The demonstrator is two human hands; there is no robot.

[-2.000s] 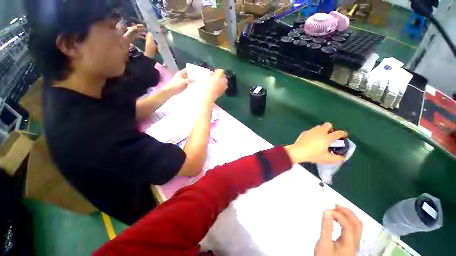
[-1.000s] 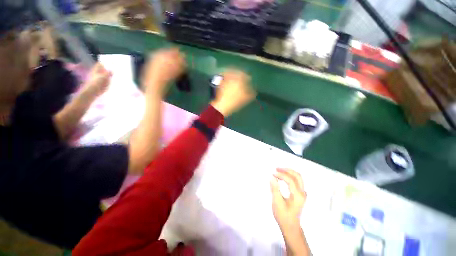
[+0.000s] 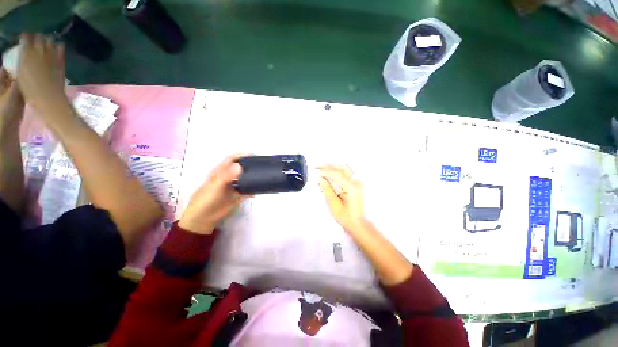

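A bare black cylindrical lamp housing [image 3: 268,174] lies sideways above the white board. My left hand [image 3: 215,196] holds it by its left end. Its glossy right end points at my right hand [image 3: 341,194], which is just to the right of it and does not touch it. The fingertips of my right hand are close together near the lamp's end face; whether they pinch something small I cannot tell.
Two bagged units, one nearer the middle [image 3: 411,62] and one at right [image 3: 532,91], and two bare black units [image 3: 154,26] are on the green belt [image 3: 271,51]. A neighbouring person's arms [image 3: 88,146] are at left over printed sheets. A flattened printed carton [image 3: 447,217] covers the bench at right.
My left hand has come back from the belt at the left and now holds a black lamp housing over the bench. My right hand is now near its end. The view has turned down.
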